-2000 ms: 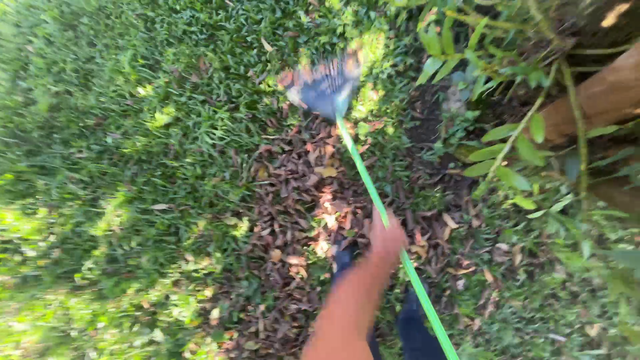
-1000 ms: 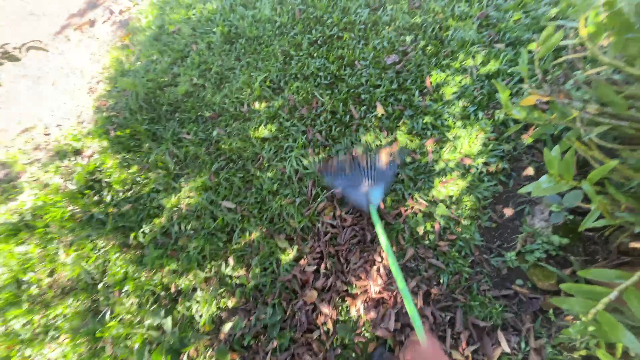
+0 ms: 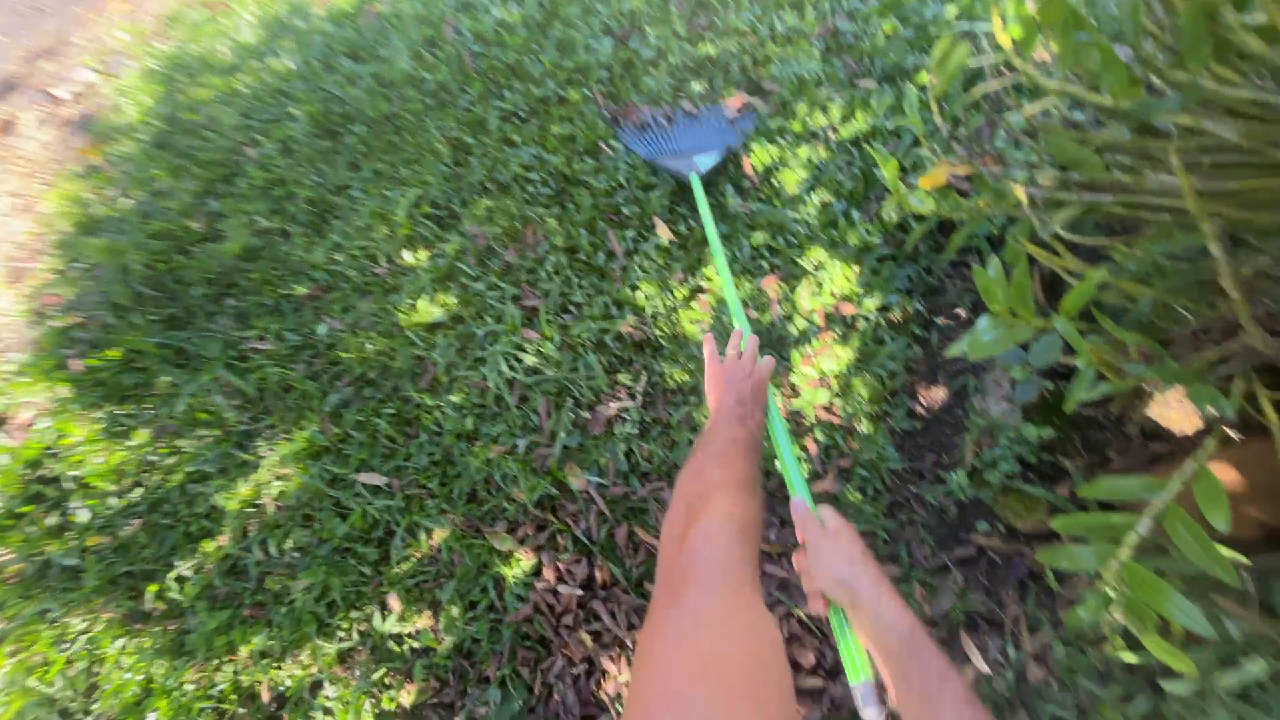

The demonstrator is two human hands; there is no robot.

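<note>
A leaf rake with a green handle (image 3: 787, 450) reaches forward over the grass, its dark fan-shaped head (image 3: 685, 138) at the upper middle with a few dry leaves along the tines. My left hand (image 3: 737, 378) lies on the handle around its middle, fingers stretched forward and apart; whether it grips is hard to tell. Lower down, my right hand (image 3: 828, 555) is closed around the handle near its end. Brown dry leaves (image 3: 575, 610) lie piled on the ground beneath my forearms.
Leafy shrubs (image 3: 1130, 320) with long stems stand on the right, over dark soil. Grass (image 3: 350, 300) with scattered leaves spreads left and ahead. A pale bare strip of ground (image 3: 40, 130) borders it at the far left.
The rake head has moved forward, away from the leaf pile, onto the grass. Both hands now show on the handle, where one second ago only part of one hand showed at the bottom edge.
</note>
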